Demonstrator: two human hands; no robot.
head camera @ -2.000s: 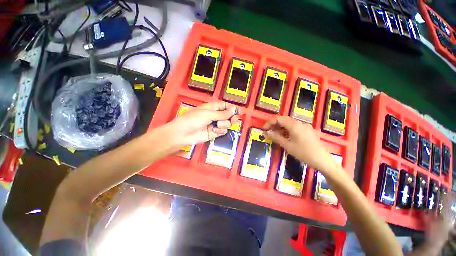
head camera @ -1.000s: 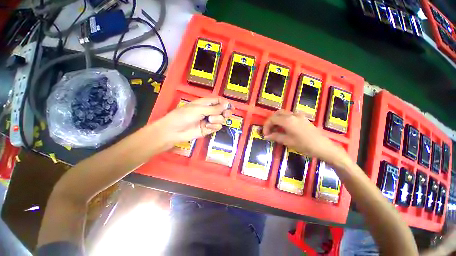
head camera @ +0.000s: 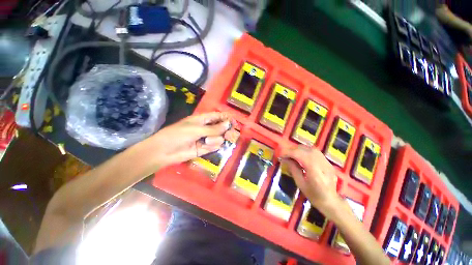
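Note:
A red tray [head camera: 383,135] holds two rows of phones with yellow film frames around dark screens, such as one in the back row [head camera: 278,107]. My left hand [head camera: 207,137] is over the left end of the front row, with a small dark piece between thumb and finger. My right hand [head camera: 310,173] is over the middle of the front row, at the top end of a phone [head camera: 282,194]. Its fingertips are bent together; whether they hold anything cannot be told. A clear plastic bag [head camera: 83,111] full of small blue-black pieces lies left of the tray.
A second red tray [head camera: 396,178] with dark phones is at the right. A black tray of phones [head camera: 422,54] lies on the green belt [head camera: 331,46]. Cables, a blue connector [head camera: 148,19] and a white power strip [head camera: 35,77] lie left. Yellow scraps lie around the bag.
The view has turned, so tray and bag appear tilted and shifted right. My right hand has moved from the third front-row phone's top slightly rightward in view. My left hand still holds its small piece.

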